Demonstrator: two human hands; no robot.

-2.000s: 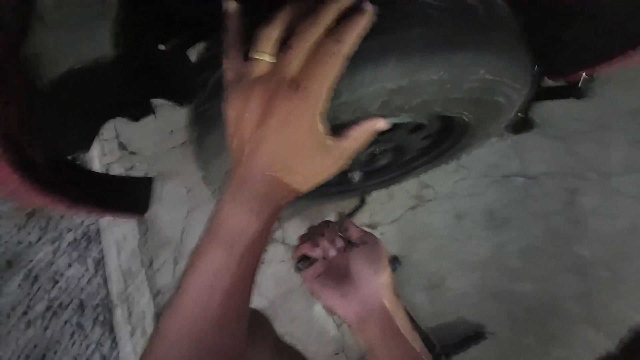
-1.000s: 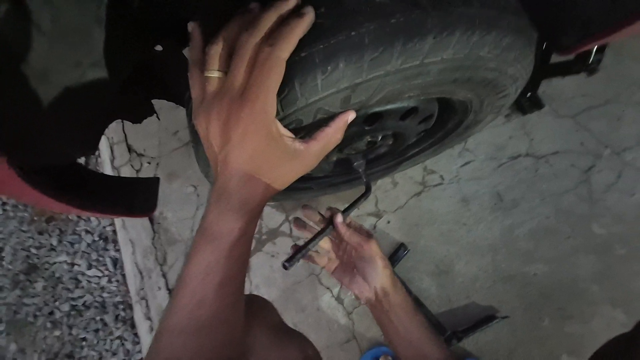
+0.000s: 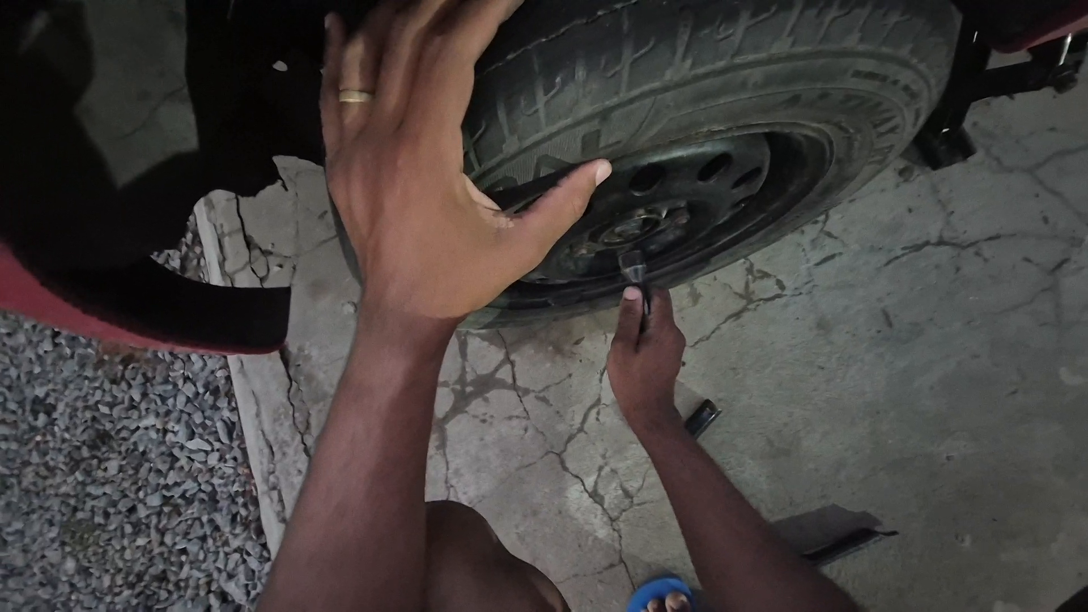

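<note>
A car wheel with a black tire (image 3: 714, 76) and a dark steel rim (image 3: 739, 166) fills the upper middle. My left hand (image 3: 425, 178), with a ring on one finger, is spread with its palm against the tire's tread side and its thumb over the sidewall. My right hand (image 3: 648, 348) grips an L-shaped lug wrench (image 3: 633, 268) close to its socket end, which reaches to the lower part of the rim near the hub. Most of the wrench is hidden by the fingers.
Cracked concrete (image 3: 892, 340) lies below and to the right. Gravel (image 3: 110, 459) borders it at left, under a red car body panel (image 3: 127, 327). Behind my right forearm lies a dark metal bar (image 3: 837, 548). A dark metal part (image 3: 943, 144) stands right of the tire. A blue sandal (image 3: 659, 591) shows below.
A second ago the wrench's arm stuck out to the lower left across my loosely opened right fingers; now that hand is closed near the socket. My left hand remains spread at the tire.
</note>
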